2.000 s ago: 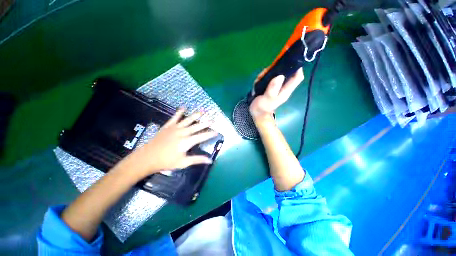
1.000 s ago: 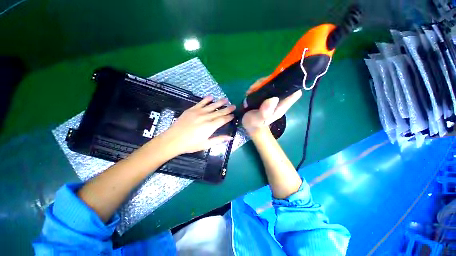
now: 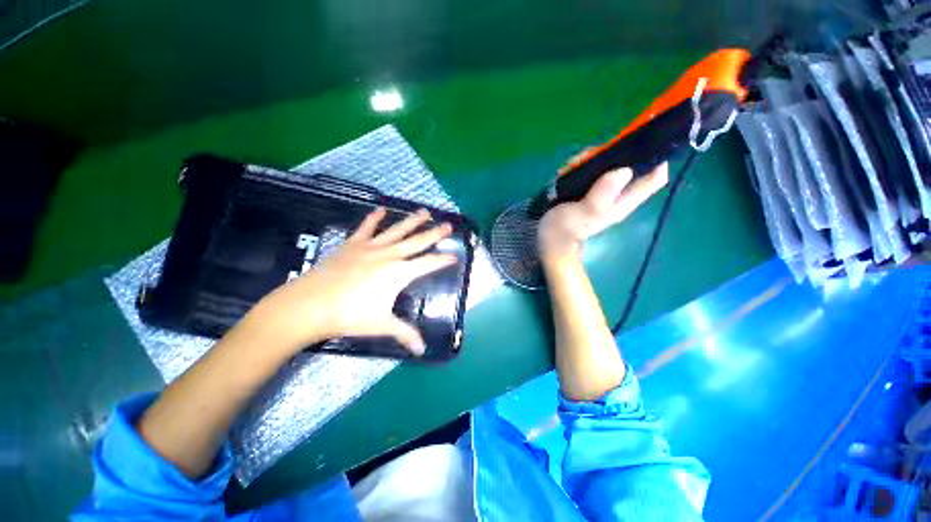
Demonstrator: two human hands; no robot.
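Note:
A flat black housing lies on a silvery bubble-wrap sheet, at an angle to it. My left hand rests flat on the right part of the housing, fingers spread, partly covering the pale pattern. My right hand holds the orange and black electric screwdriver by its front part. Its front end is over the round dark mesh-like screw dish, right of the housing. The screwdriver tip is hard to make out. No screw can be made out.
The green bench top reflects a bright light. A stack of silvery bagged parts stands at the bench's right end. The black cord runs down to the bench's front edge. Beyond that edge are blue floor and a blue stool.
From the housing's right edge a second ago, the screwdriver and my right hand have moved right to the dish. My left hand has shifted slightly left on the housing.

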